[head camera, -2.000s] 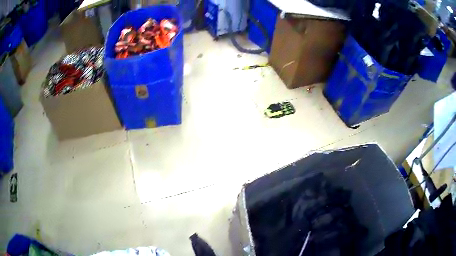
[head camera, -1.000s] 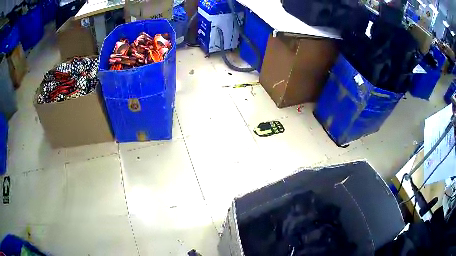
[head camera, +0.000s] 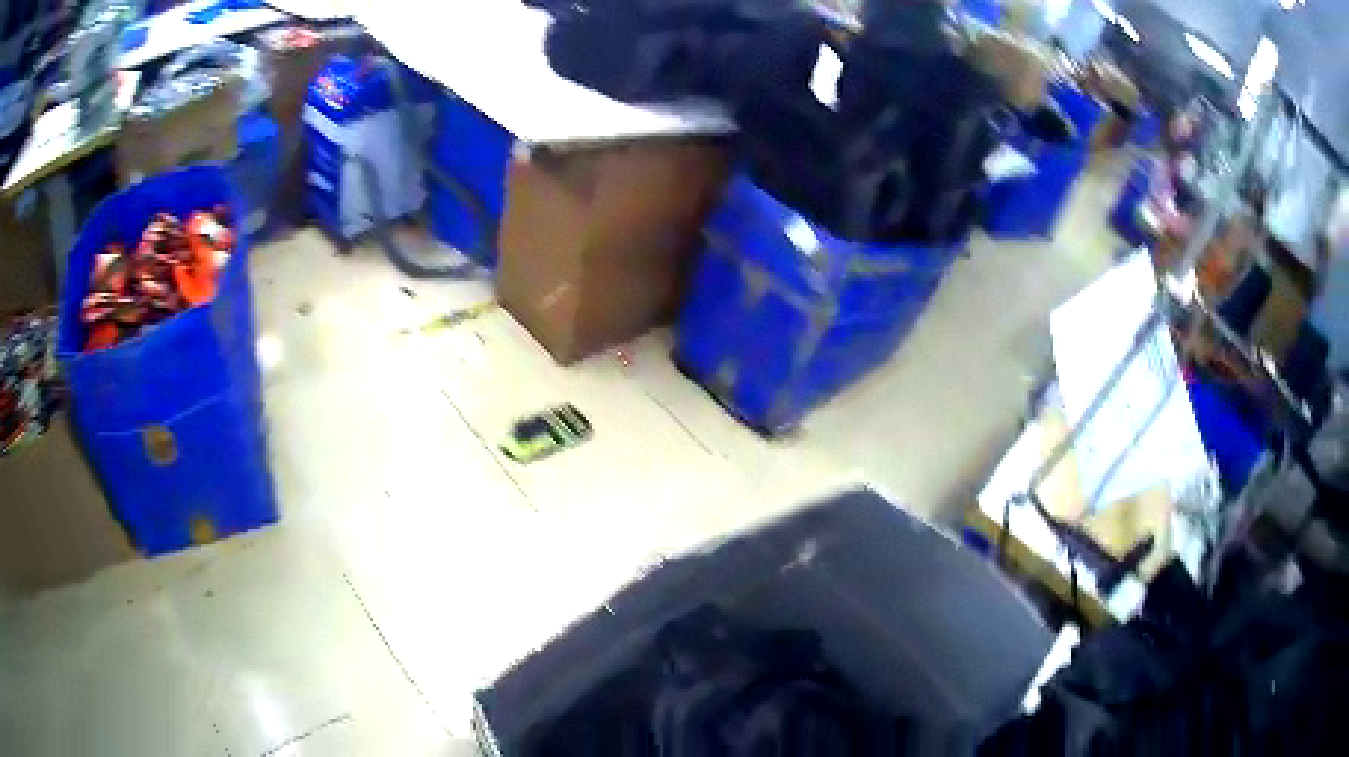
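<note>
Neither of my hands is in view. Nearest in front of me is a large open carton (head camera: 903, 592) with dark grey walls, cut off by the bottom edge. Black fabric pieces (head camera: 725, 673) lie rumpled inside it. A heap of black work (head camera: 1243, 673) lies at the lower right, beside the carton. The picture is blurred, and single pieces cannot be told apart.
A blue bin (head camera: 170, 429) with orange-red pieces stands left, next to a brown carton (head camera: 52, 510). Another blue bin (head camera: 806, 318) piled with black material stands beyond the open carton, near a brown box (head camera: 599, 244). A white sheet (head camera: 1124, 377) stands at the right.
The view has swung to the right, so the bins and the open carton sit further left in the picture. More of the right side shows. The dark tip at the bottom edge is gone from view.
</note>
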